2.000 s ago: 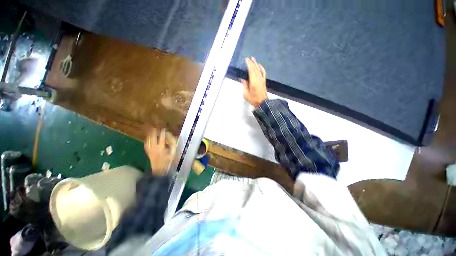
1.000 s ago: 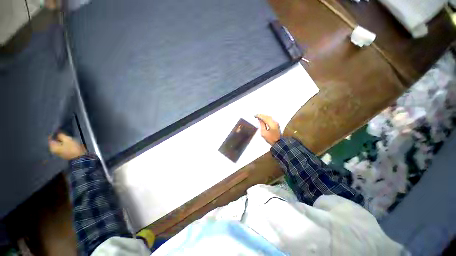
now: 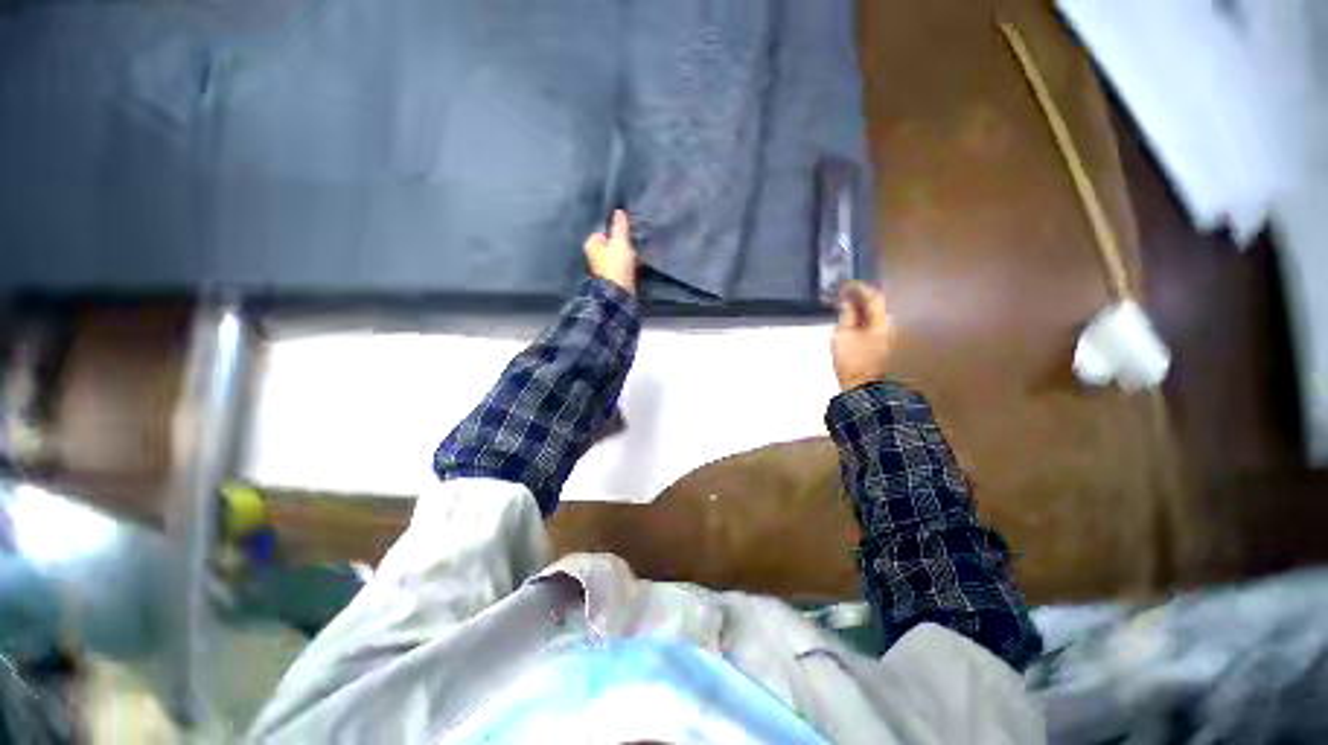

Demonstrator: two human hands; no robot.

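Observation:
Dark blue-grey fabric point(image 3: 437, 160) lies over the table, its thick front edge over white paper point(image 3: 743, 386). My left hand point(image 3: 613, 252) grips the fabric near its front edge and lifts a fold, with a dark gap under it. My right hand point(image 3: 861, 332) is at the lay's front right corner, its fingers at the lower end of the black bar weight point(image 3: 836, 226). The weight lies along the lay's right end. Whether my right fingers close on the weight or the fabric corner is hard to tell.
The brown table point(image 3: 961, 437) extends right, with a thin tan stick point(image 3: 1070, 146) and a white scrap point(image 3: 1121, 347) on it. White sheets point(image 3: 1165, 102) are at upper right. The metal rail point(image 3: 211, 437) and a yellow tape roll point(image 3: 242, 510) are at left, blurred.
The view has turned and moved right along the lay. My left hand has left the rail and taken hold of the fabric. My right hand has moved from beside the dark plate to the bar weight.

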